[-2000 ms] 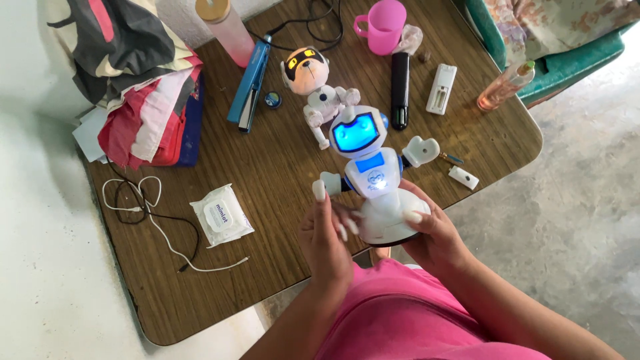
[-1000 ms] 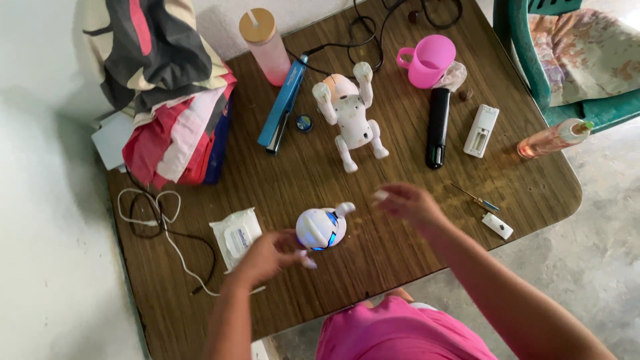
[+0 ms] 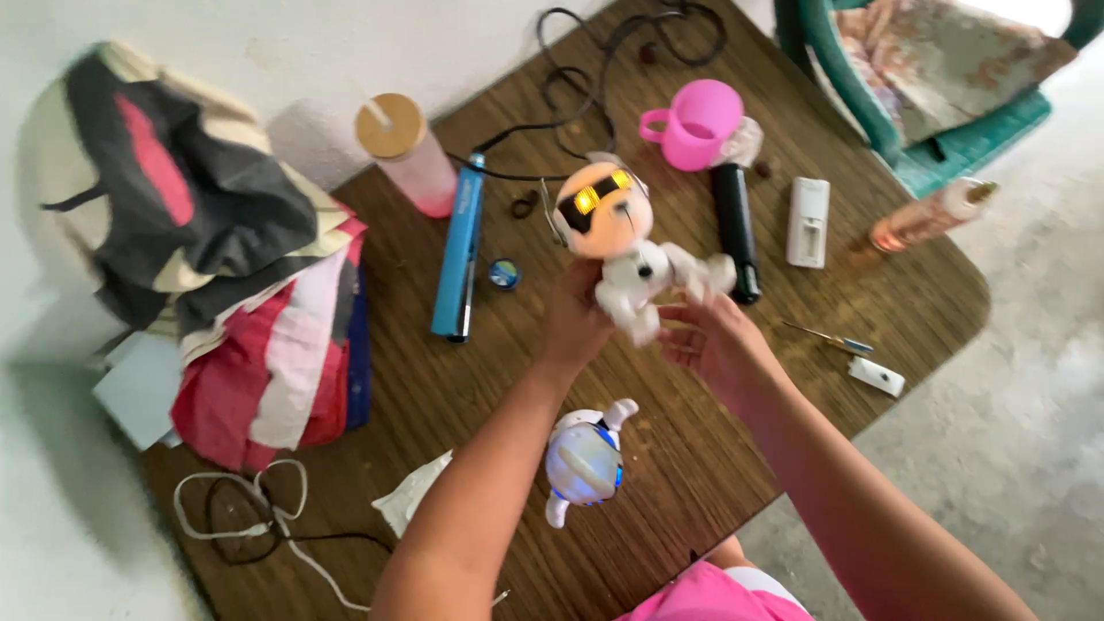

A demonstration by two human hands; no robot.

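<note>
A white toy robot dog point(image 3: 634, 276) with an orange-lit face and yellow glowing eyes is held above the wooden table point(image 3: 690, 448). My left hand point(image 3: 576, 315) grips its body from the left; the fingers are partly hidden behind it. At its legs on the right is my right hand point(image 3: 711, 336), fingers curled and slightly blurred, so a firm hold there cannot be told. Nearer to me, a white toy robot point(image 3: 585, 461) with blue lights stands on the table, seen from above, untouched by either hand.
Around the toys lie a blue hair straightener point(image 3: 457, 250), a pink mug point(image 3: 703, 125), a black handheld device point(image 3: 735, 233), a white remote-like case point(image 3: 808, 222), a screwdriver point(image 3: 832, 338) and a small white cover point(image 3: 876, 377). A lidded tumbler point(image 3: 405, 155), spray bottle point(image 3: 931, 216), folded cloths point(image 3: 259, 345) and cables point(image 3: 259, 509) are near the edges.
The white robot, in my hands two seconds ago, was on the table one second ago and remains there. Both hands have moved to the toy dog, which is now held with its face visible.
</note>
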